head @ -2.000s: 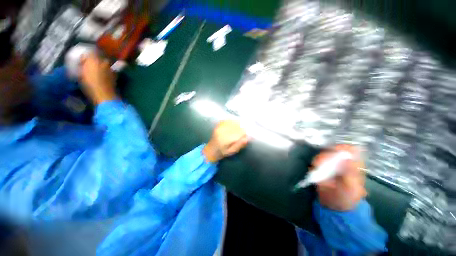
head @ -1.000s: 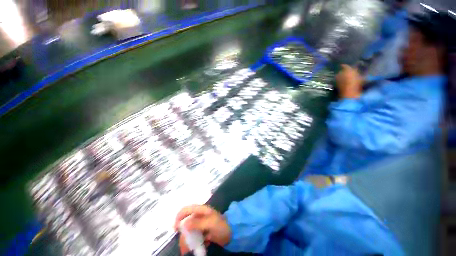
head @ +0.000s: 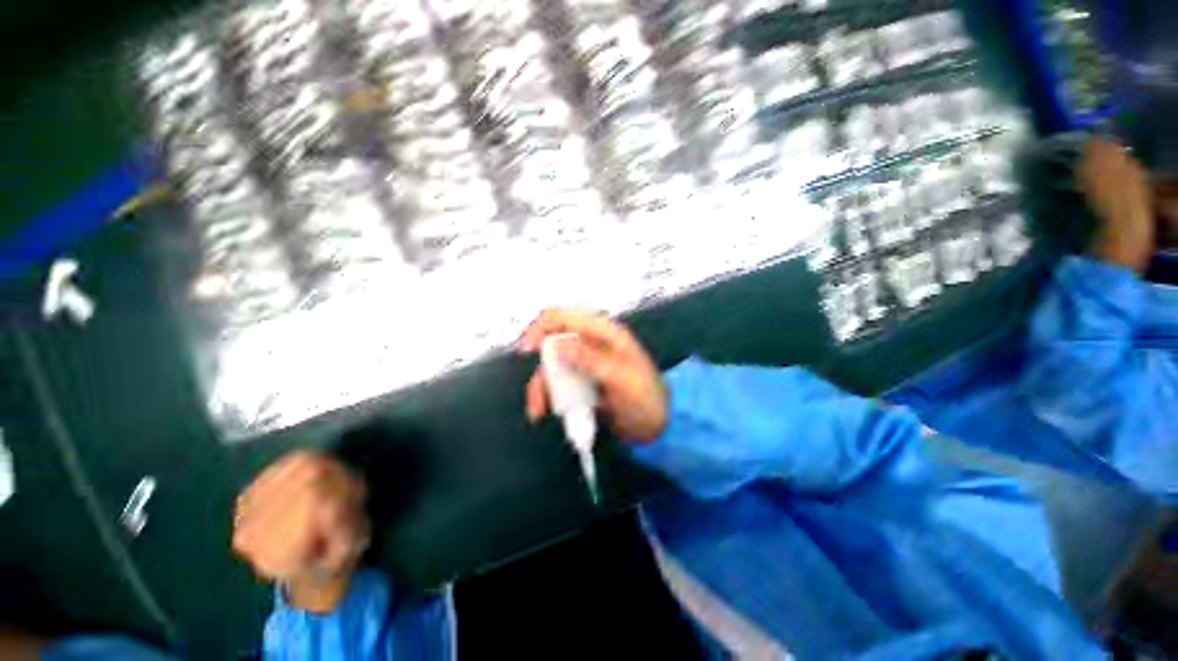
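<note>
My right hand is closed around a white squeeze bottle near the middle of the view. The bottle's thin greenish needle tip points down towards the near edge of the bench and touches nothing. My left hand is at the lower left above the dark green mat, its fingers curled. It is blurred, and whether it holds anything cannot be told. A large shiny clear tray, filled with rows of whitish parts, lies beyond both hands.
Separate rows of boards lie right of the tray. Small white pieces lie on the mat at the left. At the right edge, another worker's hand is near a blue-rimmed container. The worker's dark lap is below.
The view has swung back left and down from the neighbour on the right. My left hand has come into view. The bottle remains in my right hand and its tip now shows.
</note>
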